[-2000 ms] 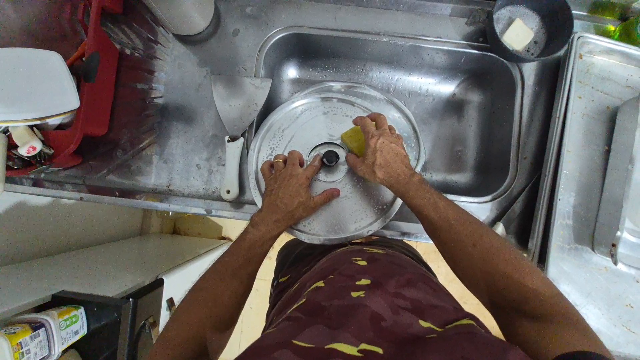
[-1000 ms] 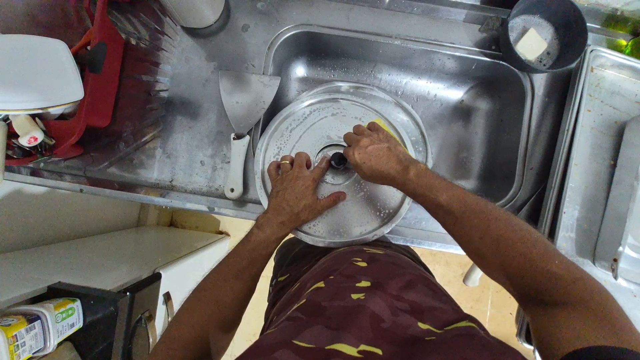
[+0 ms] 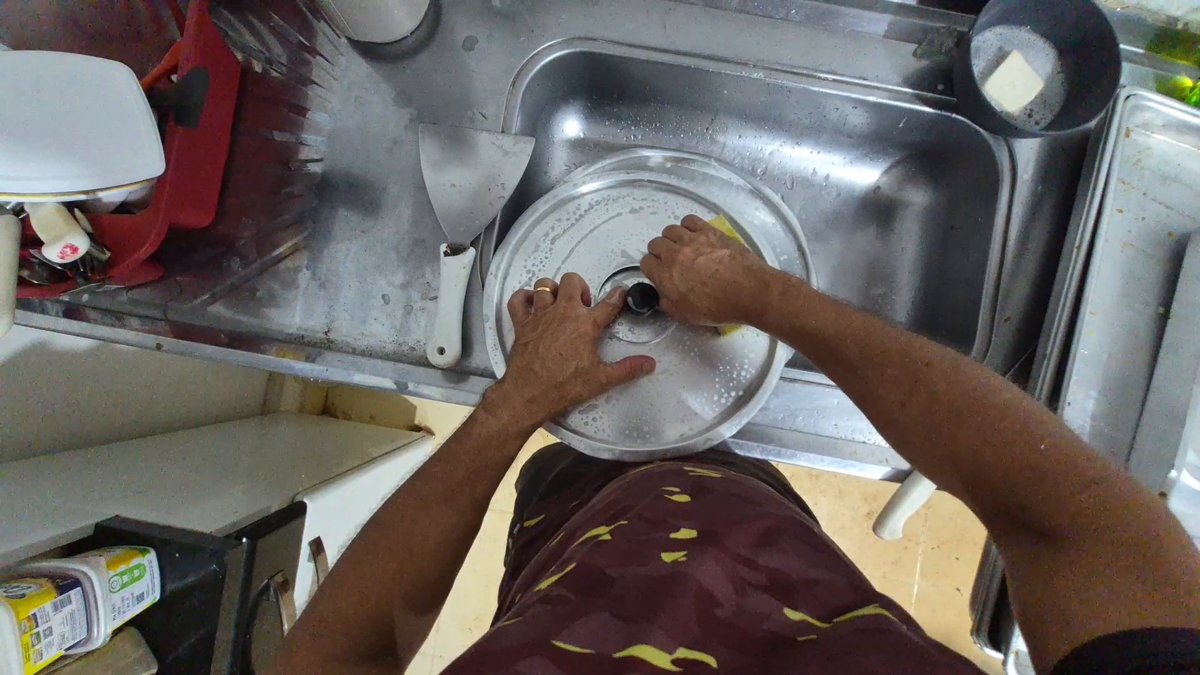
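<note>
A round metal pot lid (image 3: 647,394) with a black centre knob (image 3: 642,297) lies over the left part and front edge of the sink, wet with drops. Another round metal rim shows under its far side. My left hand (image 3: 562,342) presses on the lid left of the knob, fingers spread, a ring on one finger. Right of the knob, my right hand (image 3: 703,272) is closed over a yellow sponge (image 3: 726,228), mostly hidden beneath it, against the lid.
A wide scraper (image 3: 457,253) with a white handle lies left of the steel sink basin (image 3: 891,225). A dark pot (image 3: 1078,66) holding a pale block stands back right, above metal trays (image 3: 1125,234). A red dish rack (image 3: 202,141) with a white dish (image 3: 75,122) is at left.
My right hand has moved with the sponge around the right side of the knob over the last two seconds. My left hand stays on the lid.
</note>
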